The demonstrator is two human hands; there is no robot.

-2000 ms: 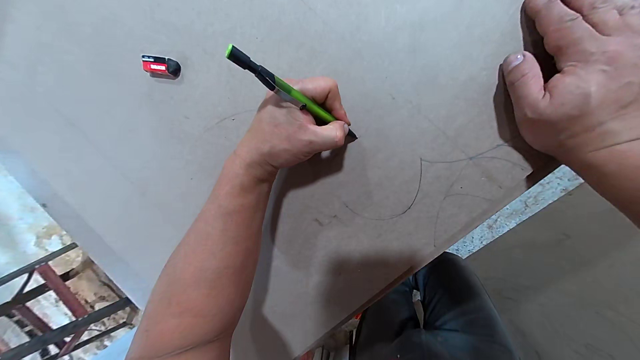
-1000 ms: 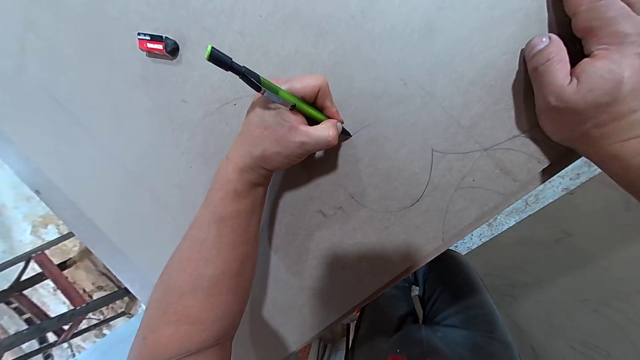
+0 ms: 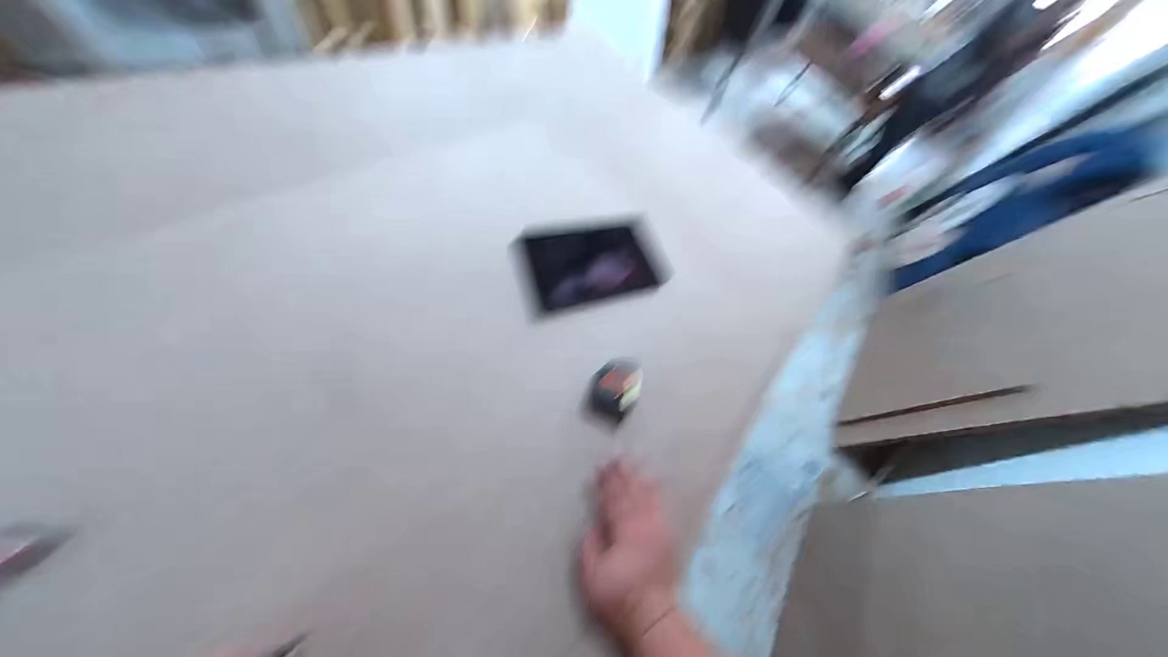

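Observation:
My right hand lies low on the pale board, near its right edge. It holds nothing, and its fingers point at a round, dark tape measure just beyond them. Of my left hand only a blurred sliver shows at the bottom edge. The dark tip of the green pencil sticks out beside it; the rest of the pencil is out of view. A blurred dark and red object is cut off by the left edge.
A black flat device, perhaps a phone or tablet, lies beyond the tape measure. Right of the board runs a pale blue, stained strip, then more brown boards. Blurred clutter and blue fabric stand at the upper right.
The view has swung strongly, bringing in the tape measure and the black device. My left hand has nearly left the picture. The drawn curves are no longer seen.

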